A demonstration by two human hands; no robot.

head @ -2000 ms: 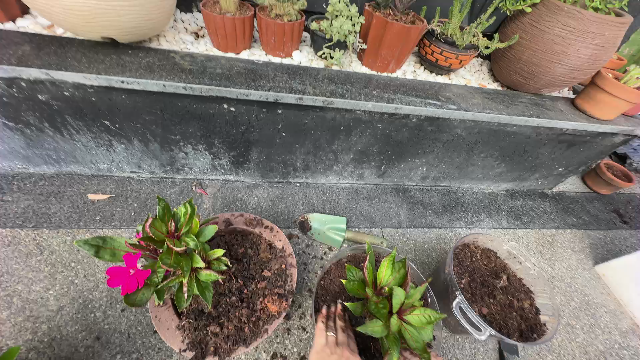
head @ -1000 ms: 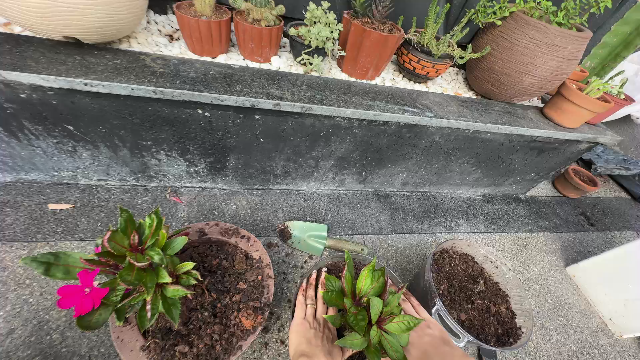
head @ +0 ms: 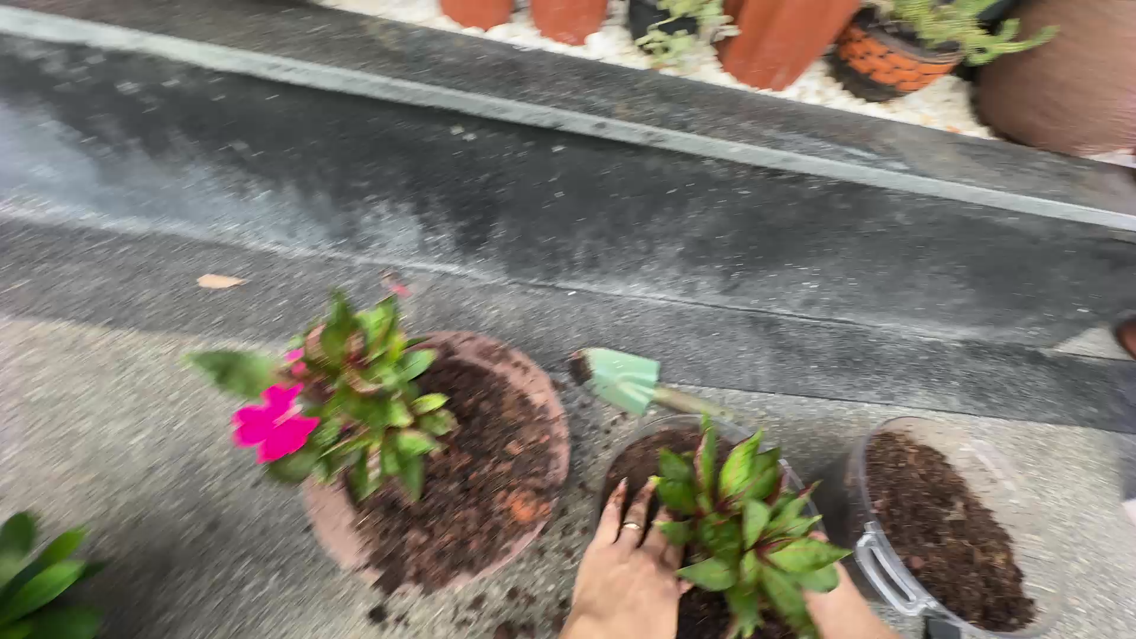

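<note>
A leafy green plant (head: 750, 532) stands in a round pot of dark soil (head: 661, 448) at the lower middle. My left hand (head: 626, 568), with a ring on one finger, lies on the soil left of its stems, fingers spread. My right hand (head: 848, 608) is at the plant's right side, its fingers hidden by leaves. Behind the pot a green hand trowel (head: 626, 382) lies on the ground, soil on its tip. To the left, a plant with a magenta flower (head: 277, 424) leans over a pinkish round pot (head: 541, 426) of soil. A clear plastic bucket (head: 874, 497) of soil stands at the right.
A dark stone step (head: 568, 204) runs across behind the pots. On white pebbles (head: 683, 58) above it stand terracotta pots (head: 785, 40), an orange brick-patterned pot (head: 892, 62) and a large brown pot (head: 1065, 80). Green leaves (head: 44, 581) show at the lower left corner. Spilled soil lies between the pots.
Two seconds ago my right hand was mostly hidden; one second ago both hands showed at the pot's sides. Now the leaves cover more of my right hand. The view has shifted and blurred.
</note>
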